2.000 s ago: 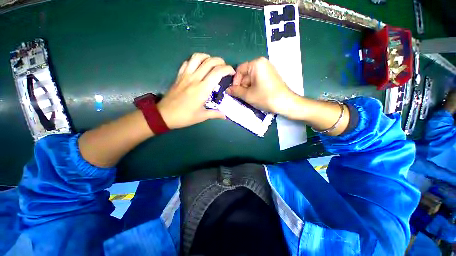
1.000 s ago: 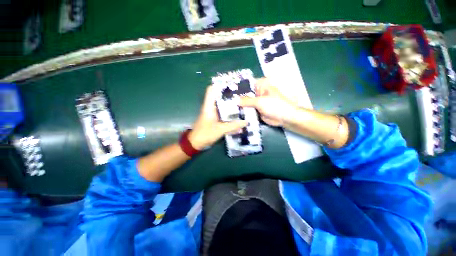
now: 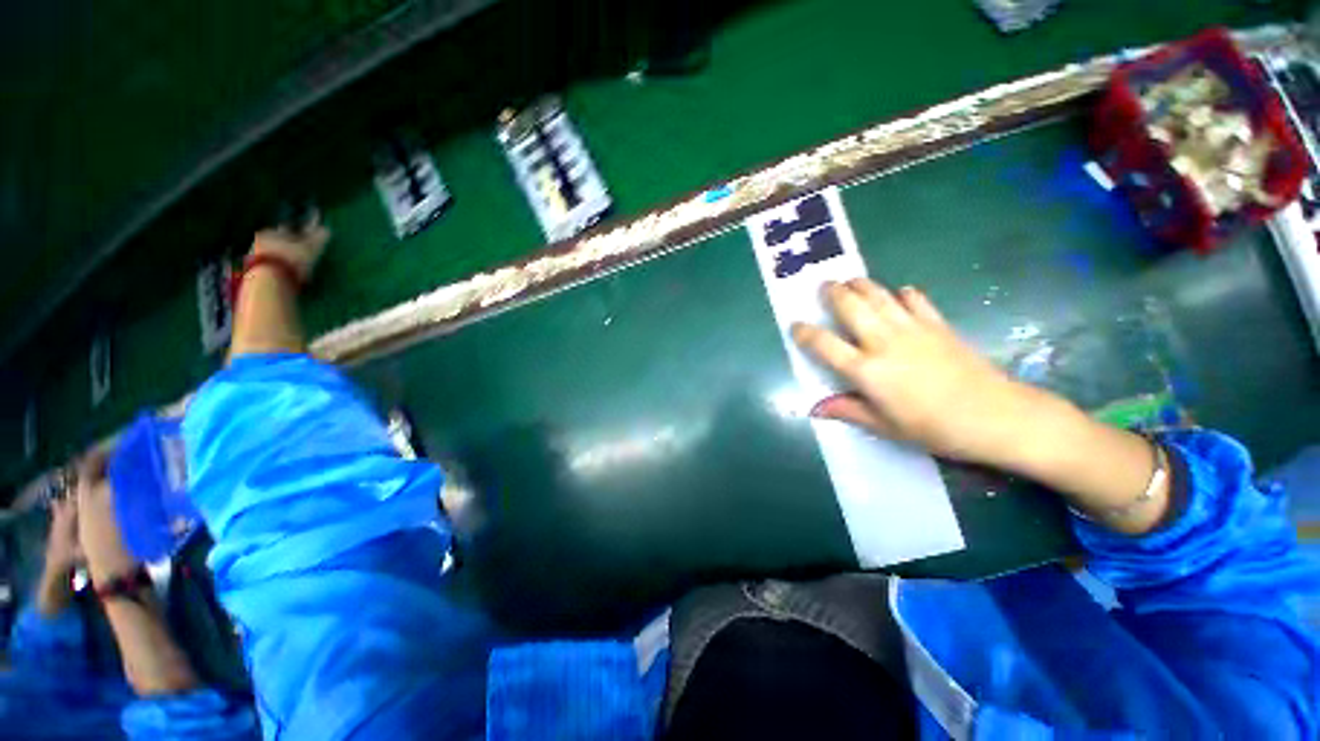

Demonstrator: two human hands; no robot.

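Note:
My left hand (image 3: 294, 252) is reached far out over the conveyor at the upper left. It is small and blurred, and a dark shape shows at its fingertips; I cannot tell if it holds anything. My right hand (image 3: 900, 365) lies palm down, fingers apart, on the white sticker backing sheet (image 3: 900, 500). Black notched stickers (image 3: 804, 239) sit at the sheet's far end. Phone mid-frames lie on the belt, one (image 3: 556, 170) beyond the bench edge and another (image 3: 413, 188) left of it. Pale edges of something (image 3: 403, 430) show beside my left sleeve.
The worn pale ledge (image 3: 637, 227) runs between bench and conveyor. A red bin (image 3: 1213, 227) of tan scraps stands at the upper right, with silvery parts beside it. A green item (image 3: 1139, 413) lies near my right forearm. A neighbour's hands (image 3: 90, 528) and a blue box (image 3: 149, 488) are at left.
The phone frame held in both hands is no longer seen in them. My left hand has moved far left over the belt. My right hand has moved onto the backing sheet. The view has turned.

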